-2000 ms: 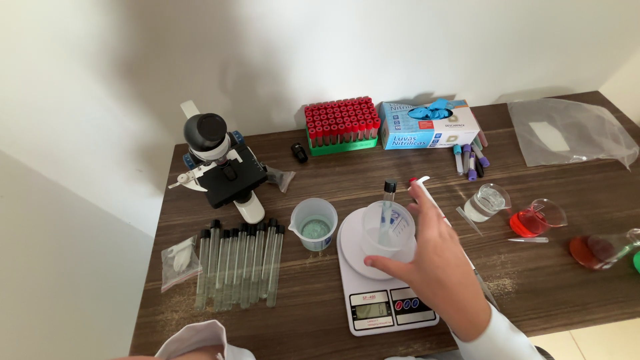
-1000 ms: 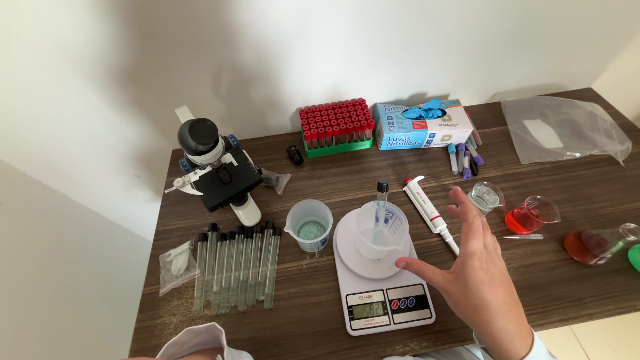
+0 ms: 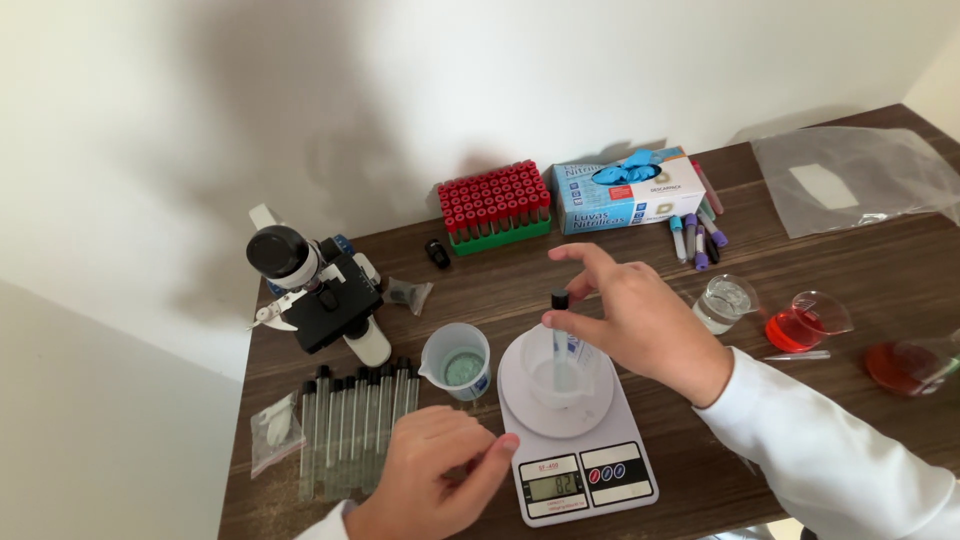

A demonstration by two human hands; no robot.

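My right hand (image 3: pixel 637 322) has thumb and index finger at the black cap of a glass test tube (image 3: pixel 560 352). The tube stands upright in a translucent plastic beaker (image 3: pixel 536 375) on a white digital kitchen scale (image 3: pixel 577 465), whose display is lit with digits. My left hand (image 3: pixel 439 469), its fingers curled and apparently empty, hovers just left of the scale's lower part. Behind it a second plastic beaker (image 3: pixel 457 364) holds greenish material. Capped test tubes (image 3: pixel 352 427) lie in a row beside my left hand, partly hidden by it.
A microscope (image 3: pixel 322 292) stands at the left, near a small bag (image 3: pixel 277 435). Along the back are a green rack of red-capped tubes (image 3: pixel 495 206), a nitrile glove box (image 3: pixel 630 191) and a plastic bag (image 3: pixel 855 180). Glass beakers with clear liquid (image 3: pixel 724 304) and red liquid (image 3: pixel 799 326) stand right, near a flask (image 3: pixel 911 367).
My right hand has moved left from beside the scale to the test tube's cap. My left hand has come into view beside the scale. The pipette seen earlier is now hidden.
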